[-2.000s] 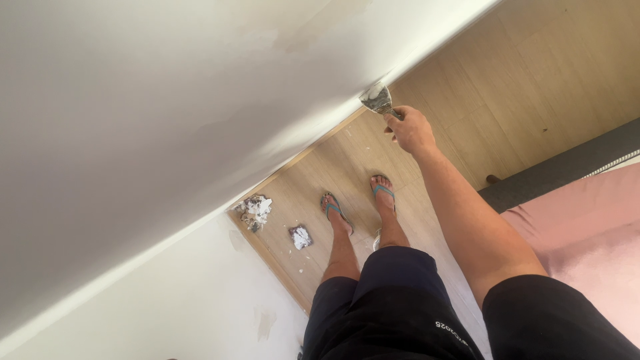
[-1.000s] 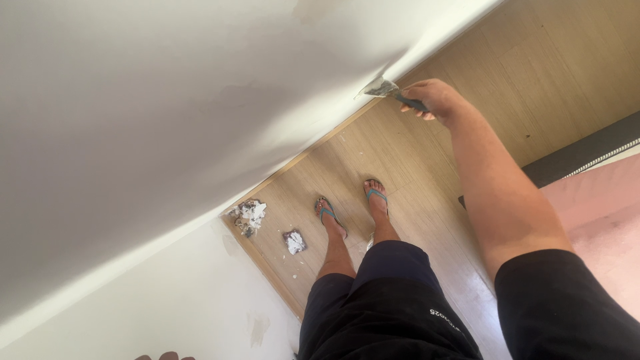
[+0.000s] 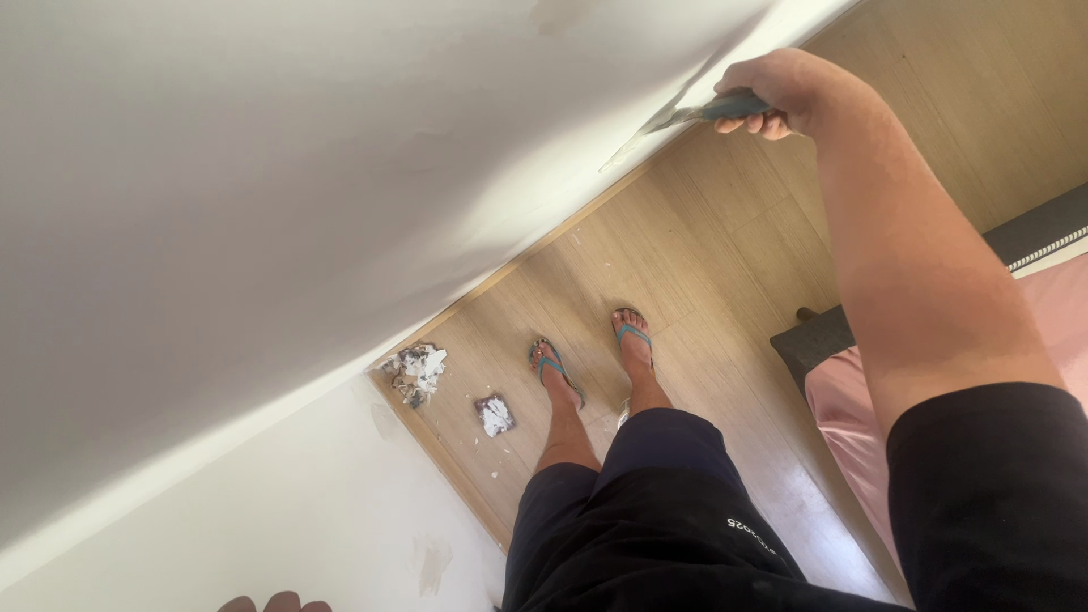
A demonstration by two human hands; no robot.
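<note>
My right hand (image 3: 778,93) grips the dark handle of a putty knife (image 3: 680,117) at the upper right. The blade lies against or very close to the white wall (image 3: 323,195), low down above the wooden skirting. Pale filler seems to show at the blade's end. Only the fingertips of my left hand (image 3: 276,603) show at the bottom edge, near the second white wall (image 3: 280,476); what that hand touches, if anything, is out of frame.
Scraped white flakes form a pile (image 3: 418,372) in the floor corner, with a smaller heap on a dark square piece (image 3: 495,415) beside it. My feet in flip-flops (image 3: 633,333) stand on the wood floor (image 3: 722,221). A grey bed frame (image 3: 816,336) with pink bedding (image 3: 837,408) is at right.
My right hand has turned at the wrist, and the putty knife's blade, seen broad at first, now appears nearly edge-on. My left fingertips, not in view two seconds ago, show at the bottom edge.
</note>
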